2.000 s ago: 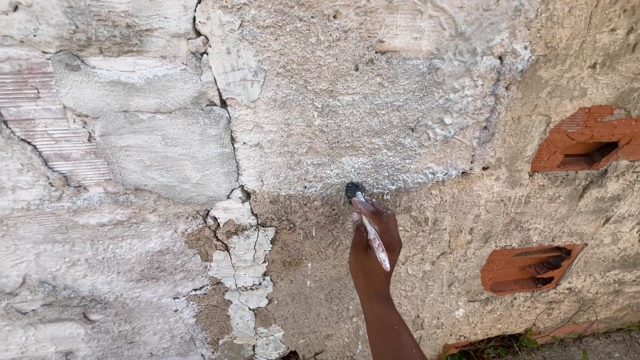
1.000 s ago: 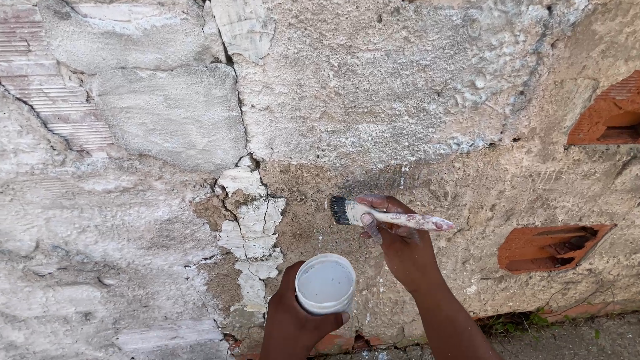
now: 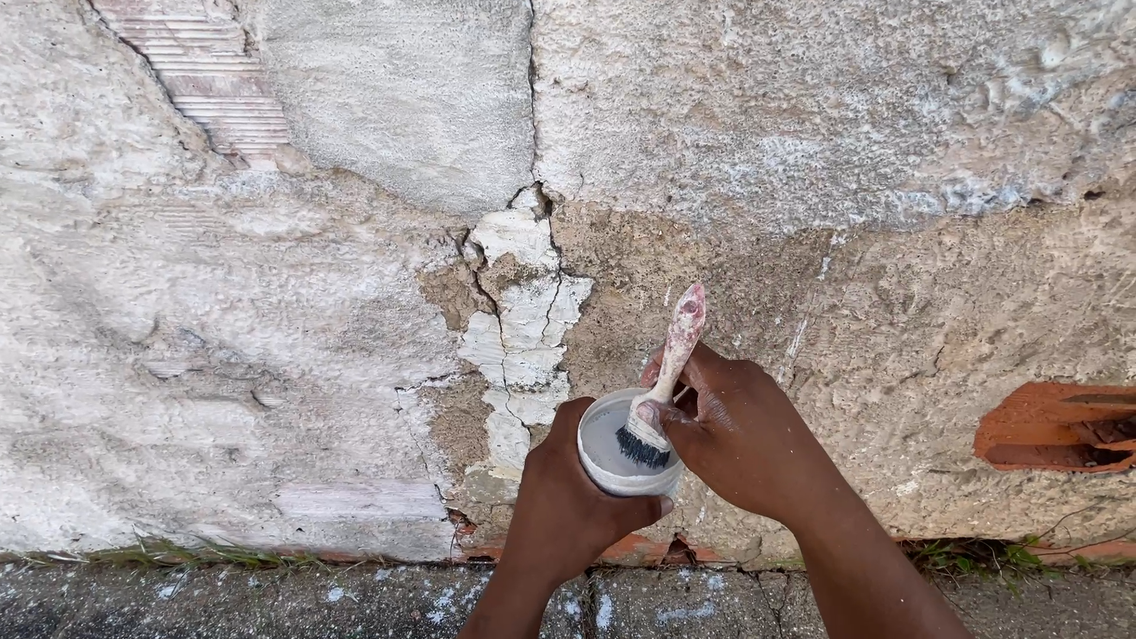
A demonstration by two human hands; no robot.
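My left hand (image 3: 568,497) grips a small white plastic tub (image 3: 626,484) of pale, milky liquid from its left side, low in front of the wall. In my right hand (image 3: 723,417) is a paintbrush (image 3: 682,342), its handle stained with white and reddish paint and pointing up. The dark bristles are at the tub's mouth, over or just in the liquid; how deep they sit is hard to tell. Behind the hands stands a rough plastered wall (image 3: 887,311), whitish above and to the left, bare brown to the right of a cracked white patch (image 3: 524,337).
A broken opening shows a hollow orange clay brick (image 3: 1029,426) at the right. Ribbed brick (image 3: 222,80) is exposed at the upper left. Grass and weeds (image 3: 976,555) grow along the wall's foot, above a paint-spotted concrete ground strip (image 3: 355,603).
The brush was against the wall two seconds ago; it has since moved to the tub, its handle turned upward. My left hand and the tub have come into view. The view has shifted left and down.
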